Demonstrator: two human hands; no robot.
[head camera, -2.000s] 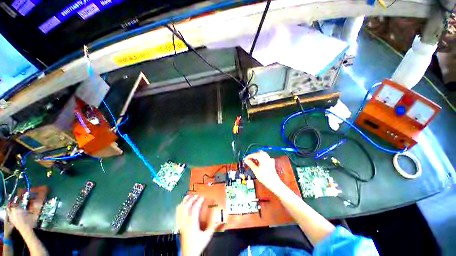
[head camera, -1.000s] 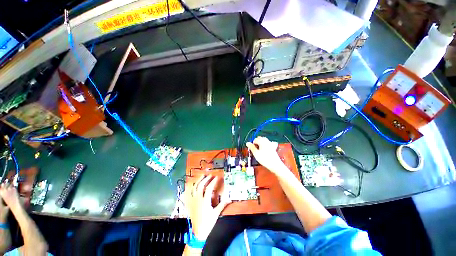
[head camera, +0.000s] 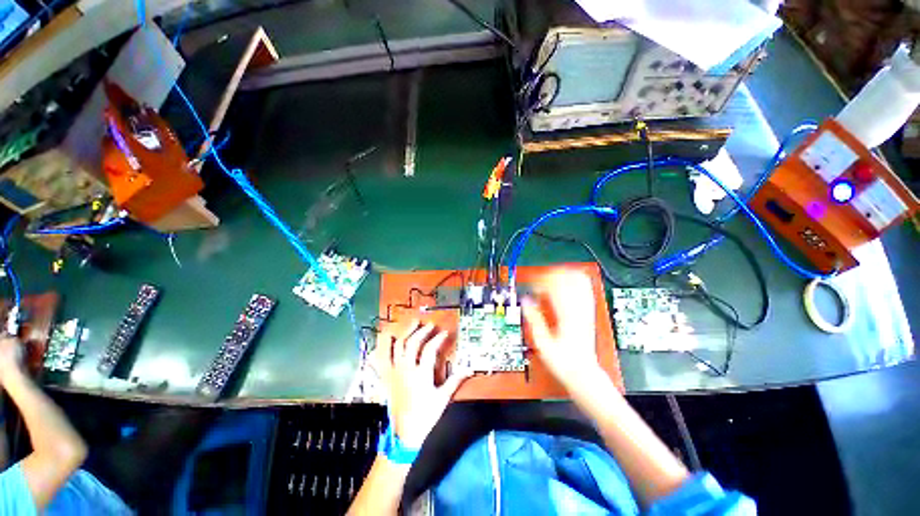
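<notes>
A green-white main board lies on the orange-red test fixture, its back edge at the dark connectors. A blue cable and black leads run into the back of the board. My left hand, with a blue wrist strap, is at the board's left edge, fingers spread, the thumb near its lower left corner. My right hand is blurred at the board's right side, near the blue cable's end; whether it holds anything cannot be told. AV plugs stand above the fixture.
Loose boards lie left and right of the fixture. Two remote controls are further left. A black coiled cable, an orange box, a tape roll and an oscilloscope are at the right. Another person's arm is far left.
The view has tilted down. The blue cable now reaches the back of the board, and my right hand has moved down from it to the board's right side. My left hand stays at the left edge.
</notes>
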